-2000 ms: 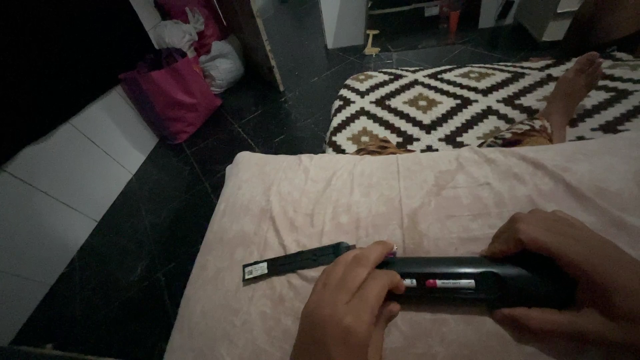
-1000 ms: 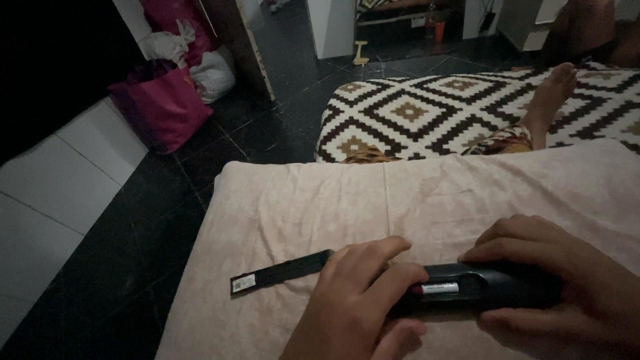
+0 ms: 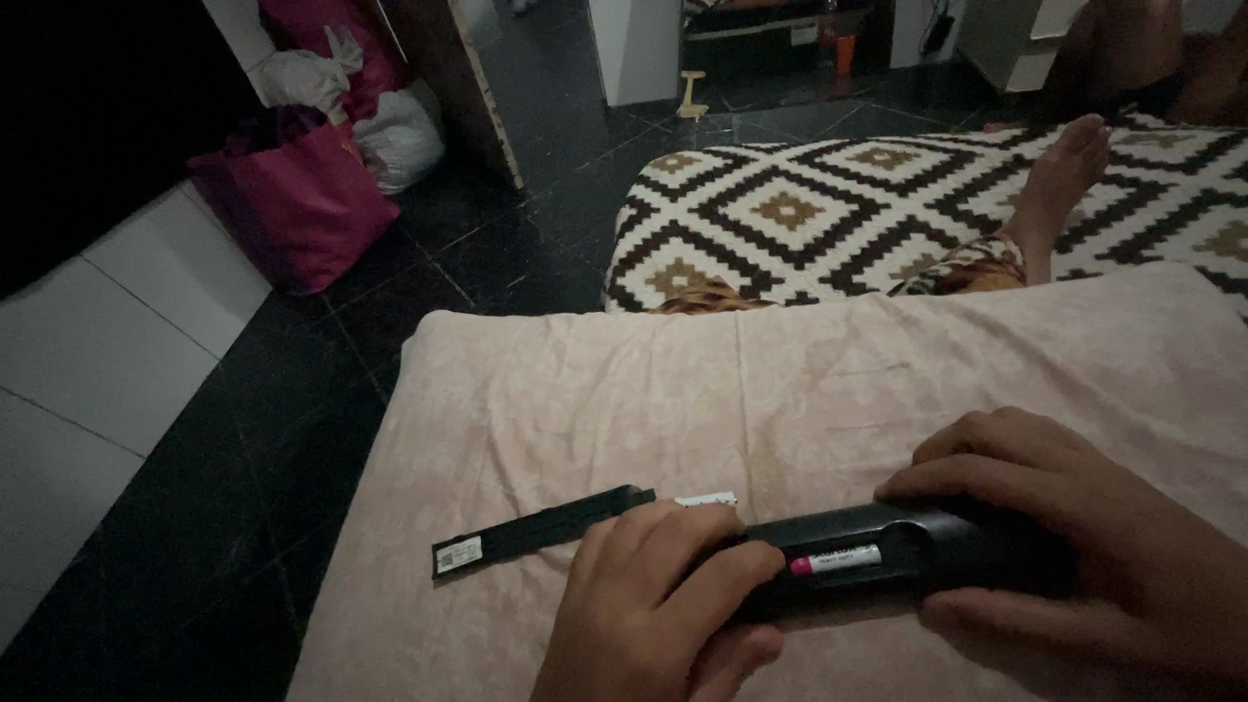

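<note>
A black plastic device, its battery compartment uncovered (image 3: pixel 902 546), lies across the pale pink cloth (image 3: pixel 604 390). One battery (image 3: pixel 843 559), silver with a pink-red end, shows in the compartment. My left hand (image 3: pixel 663 585) grips the device's left end, its fingers over part of the compartment. Around the right end my right hand (image 3: pixel 1053 546) is wrapped. Left of my left hand lies a flat black battery cover (image 3: pixel 536 526) with a white label. Just behind my left fingers a small whitish object (image 3: pixel 710 499) shows, partly hidden; it may be another battery.
A bare foot (image 3: pixel 1063 185) rests on the diamond-patterned blanket (image 3: pixel 780 210) beyond the cloth. On the dark tiled floor at the left stand a magenta bag (image 3: pixel 307 205) and white plastic bags (image 3: pixel 400 136). A small yellowish object (image 3: pixel 692 95) stands farther back, near a white wall edge.
A whitish object now shows behind my left fingers; one second ago it was not seen there. Both hands remain on the black device.
</note>
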